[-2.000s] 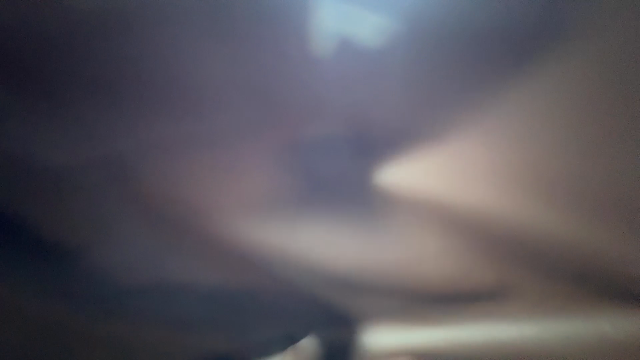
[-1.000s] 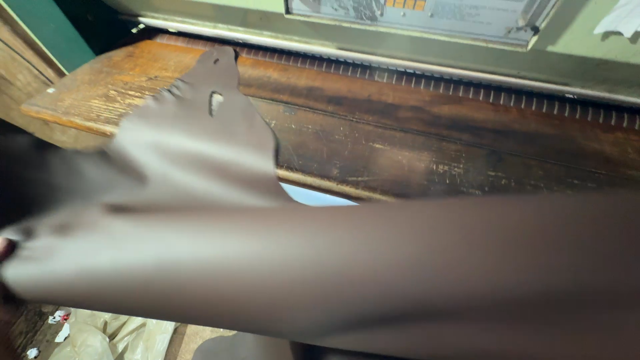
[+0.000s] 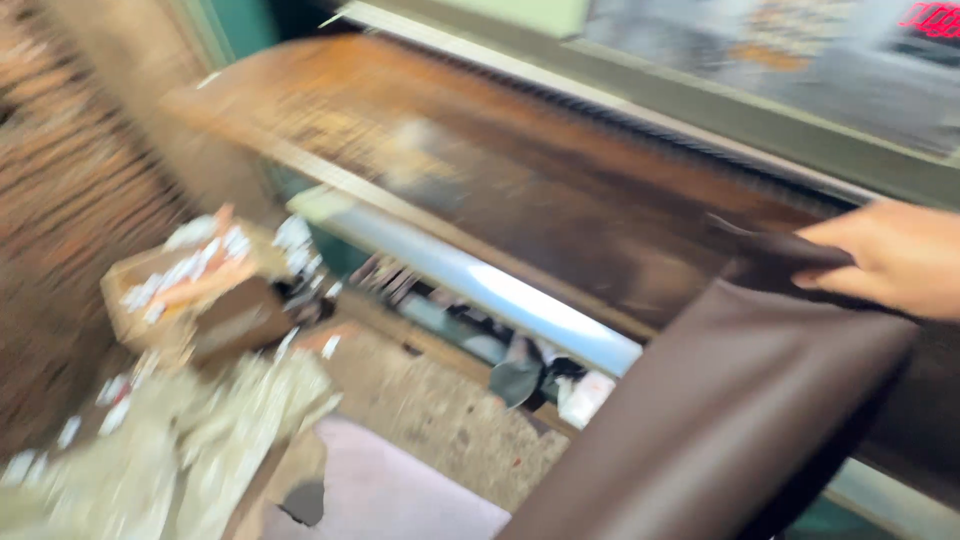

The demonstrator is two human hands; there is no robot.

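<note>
At the right edge, my right hand (image 3: 862, 259) pinches the upper edge of a dark brown sheet of leather or leather-like material (image 3: 712, 412). The sheet hangs in a fold down to the bottom edge of the view, partly over the front of a worn wooden machine table (image 3: 540, 195). Its dark underside shows at the right. My left hand is out of view. The picture is blurred by motion.
A machine panel (image 3: 750, 60) stands behind the table. A pale metal bar (image 3: 480, 277) runs below its front edge, above a shelf of mixed items. On the floor are a cardboard box (image 3: 240, 322) with scraps, crumpled plastic sheeting (image 3: 247, 435) and a pale pinkish sheet (image 3: 397, 487).
The brown sheet, stretched across the view one second ago, now hangs at the right, and more of the table shows. My right hand has come into view. The view has swung.
</note>
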